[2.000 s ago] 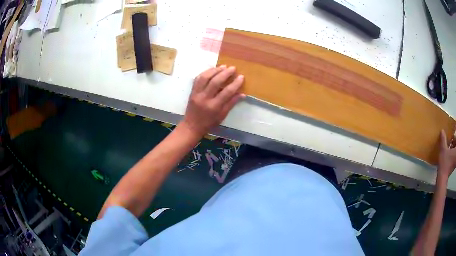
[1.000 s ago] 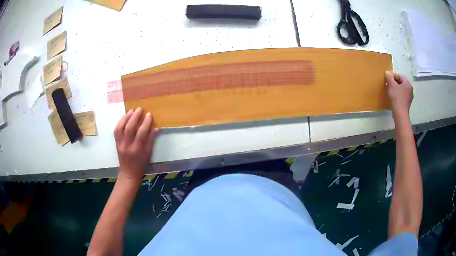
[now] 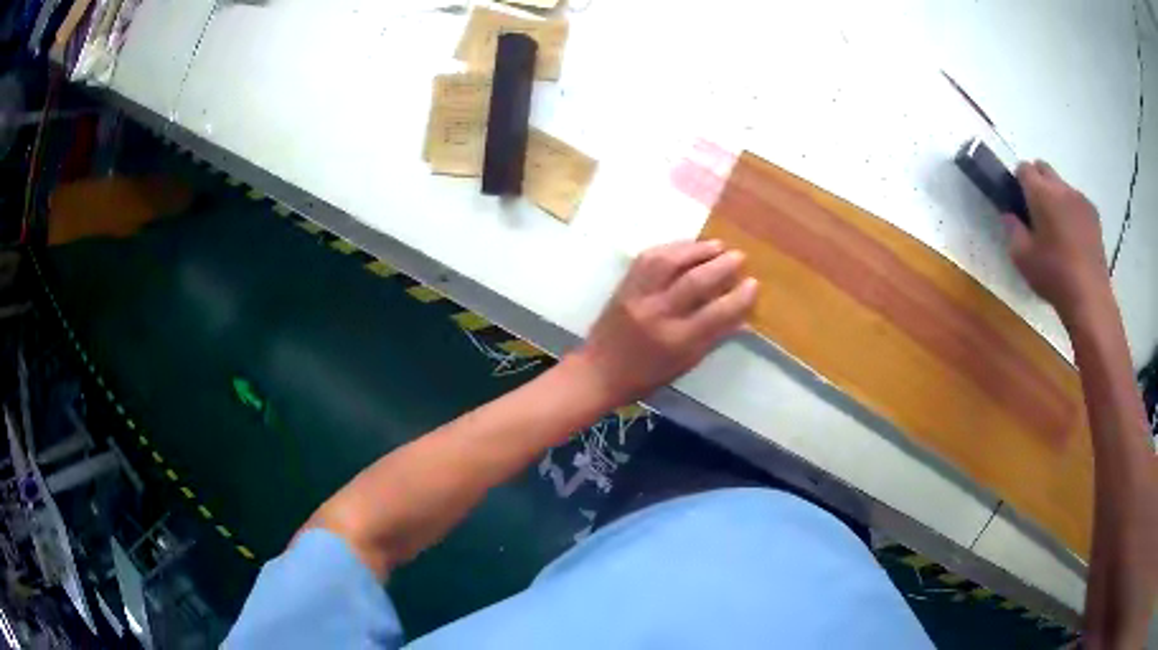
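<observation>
The long tan pattern template (image 3: pixel 876 343) lies along the table's near edge, with a reddish band across it and pinkish marks beyond its left end. White material shows under its near edge. My left hand (image 3: pixel 679 305) rests on the template's left end, fingers on top near the corner. My right hand (image 3: pixel 1057 235) is above the template's far edge, closed around one end of a black fabric weight (image 3: pixel 991 178). My right forearm covers part of the template's right end.
A second black weight (image 3: pixel 509 114) lies on tan bundle tickets (image 3: pixel 457 123) left of the template. A thin dark-red stick (image 3: pixel 968 95) lies beyond the held weight. The table's metal edge (image 3: pixel 438 273) runs diagonally, with green floor and scraps below.
My right hand has left the template's right end and taken hold of the black weight. My left hand stays at the left end. The view has turned left.
</observation>
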